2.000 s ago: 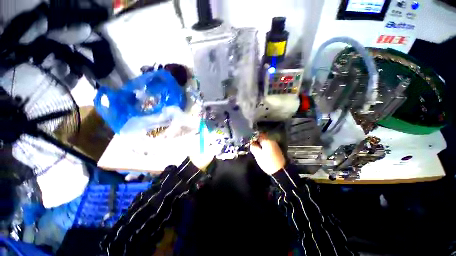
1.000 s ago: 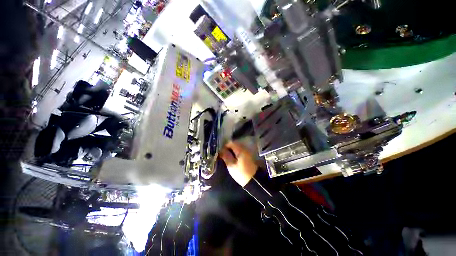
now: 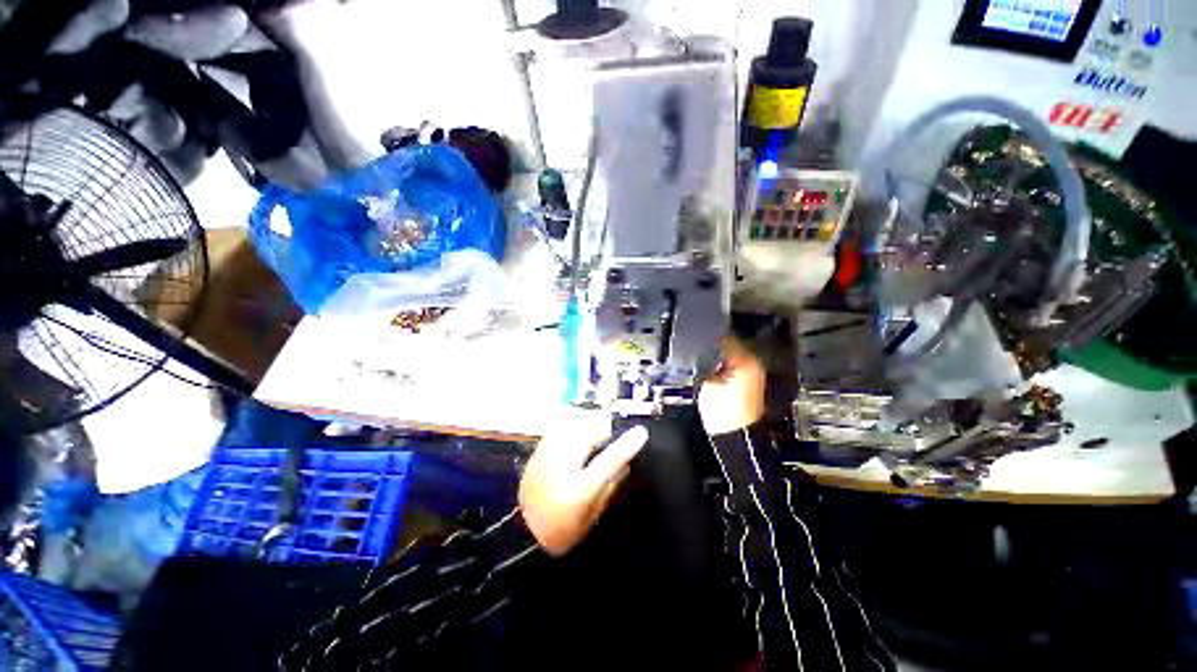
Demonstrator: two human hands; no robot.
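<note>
The button sewing machine (image 3: pixel 663 171) stands upright in the middle, with small shiny metal parts low on its head. The black garment (image 3: pixel 663 479) hangs below these parts toward the lap; its edges merge with the dark sleeves. My left hand (image 3: pixel 572 478) lies flat on the garment's left side, thumb apart from the fingers, palm down. My right hand (image 3: pixel 735 390) is at the right of the needle area, its fingertips dark and partly hidden beside the machine; I cannot tell whether it grips the cloth.
A blue plastic bag (image 3: pixel 381 223) and a clear bag with brownish buttons (image 3: pixel 427 315) lie left. A black fan (image 3: pixel 92 263) and blue crate (image 3: pixel 295 505) are further left. The keypad (image 3: pixel 797 210), metal feeder (image 3: pixel 919 427) and green bowl (image 3: pixel 1135 361) are right.
The view has swung back from a close, tilted look at the machine's side. Compared with two seconds ago, my left hand is lower, away from the needle area; my right stays beside the head.
</note>
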